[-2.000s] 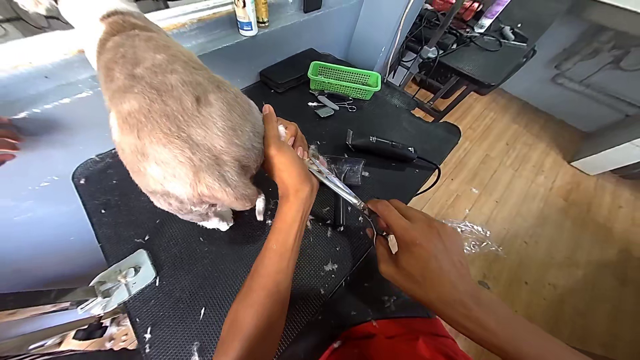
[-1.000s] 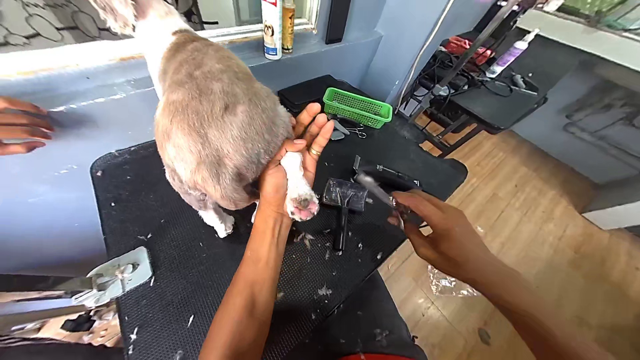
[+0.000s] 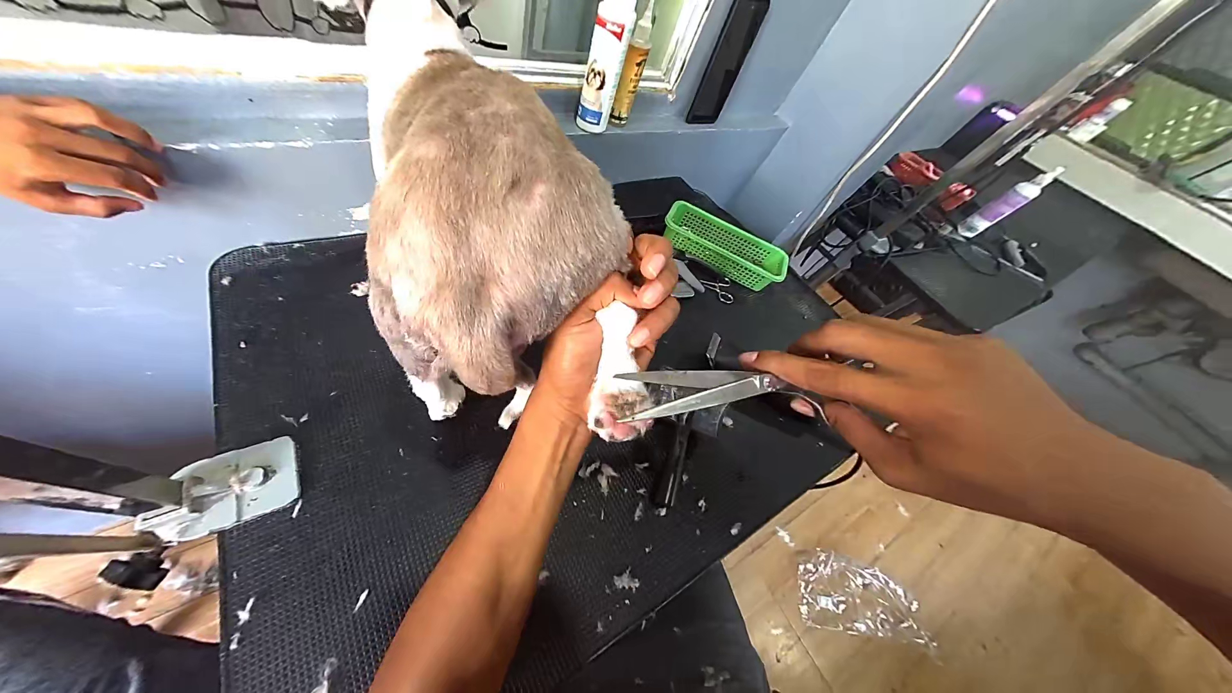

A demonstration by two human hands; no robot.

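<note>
A dog [image 3: 491,212] with short-clipped grey-brown fur stands on the black grooming table [image 3: 385,539], its rear toward me. My left hand [image 3: 606,332] is closed around its white hind leg, the paw [image 3: 619,414] held out with its pink underside showing. In my right hand [image 3: 895,404] is a pair of grooming scissors [image 3: 712,390], blades parted, their tips at the paw. Beneath and beside the paw, a black-handled slicker brush [image 3: 674,462] lies on the table, partly hidden. Hair clippers [image 3: 731,356] lie behind the scissors, mostly covered by my right hand.
At the table's back right are a green plastic basket [image 3: 727,245] and small scissors [image 3: 720,289]. Bottles [image 3: 606,67] stand on the ledge. Another person's hand [image 3: 77,154] is near the wall at left. A metal clamp [image 3: 241,481] grips the table's left edge. Clear plastic [image 3: 857,597] lies on the floor.
My right hand has brought the scissors left to the paw, and the blades are now apart. One second ago they were away from it. My left hand still holds the leg, its fingers now more curled.
</note>
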